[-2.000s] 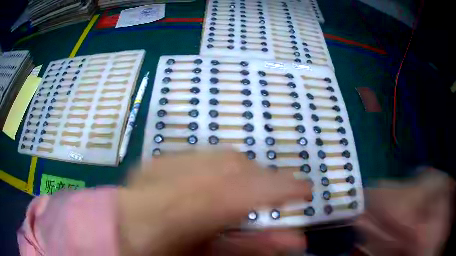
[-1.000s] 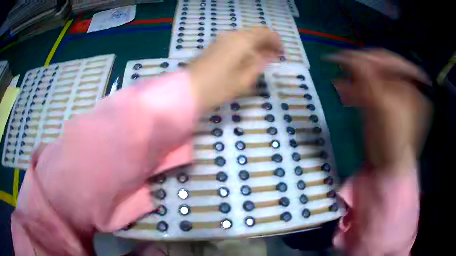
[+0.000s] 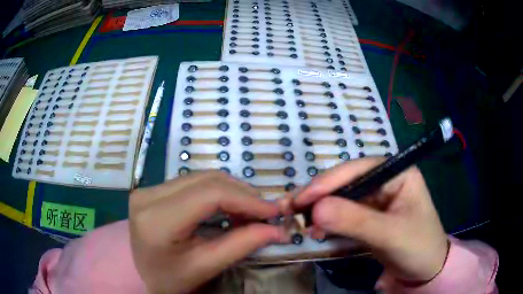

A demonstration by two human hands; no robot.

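The main foam tray (image 3: 175, 115), white with rows of small dark discs joined by tan bars, lies in front of me. My left hand (image 3: 200, 227) is over its lower left, thumb and forefinger pinched on a small part, likely a speaker unit, mostly hidden by the fingers. My right hand (image 3: 384, 221) holds a thick black test probe (image 3: 395, 161), slanting up right to a whitish end. Its lower end is at the left fingertips, above the tray's near part. Whether it touches the part cannot be told. My hands hide several lower slots.
A second foam tray (image 3: 94, 147) lies left, with a slim white pen (image 3: 150, 129) beside it. A third tray (image 3: 303, 31) lies behind. A green label (image 3: 67, 218), red-brown square (image 3: 409, 110), thin red lead (image 3: 391, 80), white paper slip (image 3: 151, 16) and stacked sheets (image 3: 60, 14) are around.
The hands have moved from apart and blurred to together over the tray's near part. The black probe now shows in my right hand and a small part is pinched in my left. The view has shifted.
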